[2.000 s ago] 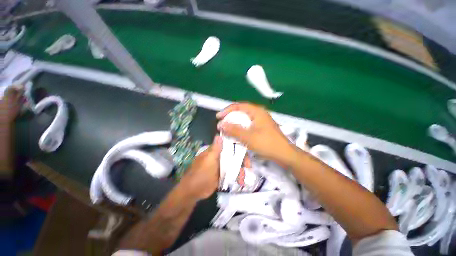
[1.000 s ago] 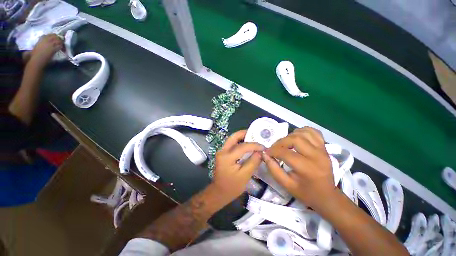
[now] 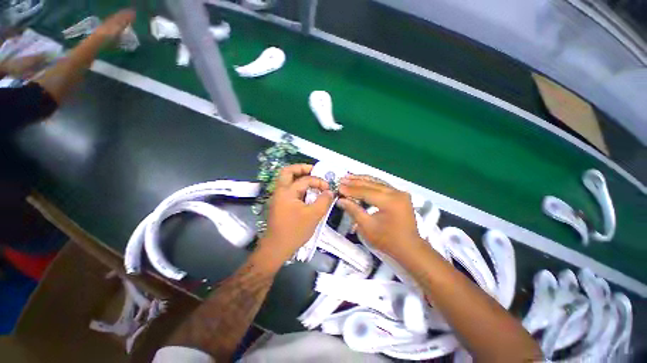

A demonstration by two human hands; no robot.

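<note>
A white curved housing [image 3: 319, 230] lies under my two hands, its round end towards the belt. My left hand [image 3: 296, 205] and my right hand [image 3: 379, 209] meet over it, fingertips pinched together. A small green and silver piece, likely a circuit board [image 3: 332, 185], shows between the fingertips of both hands. A loose heap of green circuit boards [image 3: 273, 166] lies left of and behind my left hand. A pile of white housings [image 3: 369, 294] lies in front of me, partly under my right forearm.
Two large C-shaped housings [image 3: 152, 227] lie left. More nested housings [image 3: 578, 312] lie right. The green belt [image 3: 426, 127] carries spaced housings beyond a pale edge and grey post [image 3: 206, 64]. Another person's arm [image 3: 78, 60] reaches over the belt, far left. An open cardboard box [image 3: 71, 305] stands below the bench.
My hands stay close together over the housing, now with a small greenish piece visible at the fingertips. The other person's arm has reached towards the belt, and the separate C-shaped housing beside it has left the bench.
</note>
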